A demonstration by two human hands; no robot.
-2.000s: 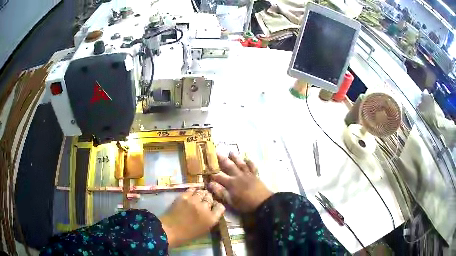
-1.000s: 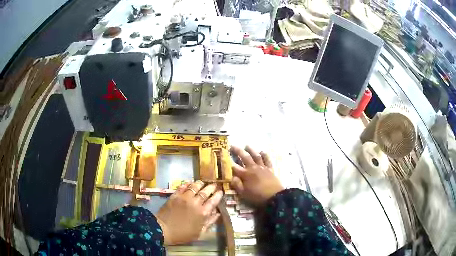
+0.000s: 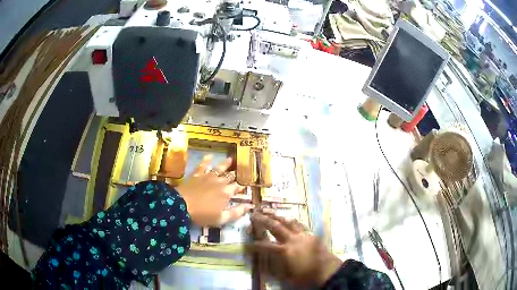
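Observation:
The yellow clamp frame (image 3: 253, 161) lies under the dark grey sewing head (image 3: 154, 76), over the yellow-edged template (image 3: 218, 255). A narrow brown strap (image 3: 257, 199) runs from the clamp's right slotted leg toward me. My left hand (image 3: 211, 195) lies palm down with spread fingers between the clamp legs and just left of the strap. My right hand (image 3: 289, 246) is blurred, its fingertips over the strap below the right leg. Whether it grips the strap cannot be told.
Brown strips (image 3: 48, 54) and a dark mat (image 3: 54, 153) are at left. At right are a control screen (image 3: 406, 69), a small fan (image 3: 450, 154), a white roll (image 3: 424, 175), red-handled snips (image 3: 384, 255) and a thin cable (image 3: 405, 192).
My left hand has moved up and its fingers have spread. My right hand has come down from beside the clamp onto the strap. The view has shifted, with the machine now further right and higher.

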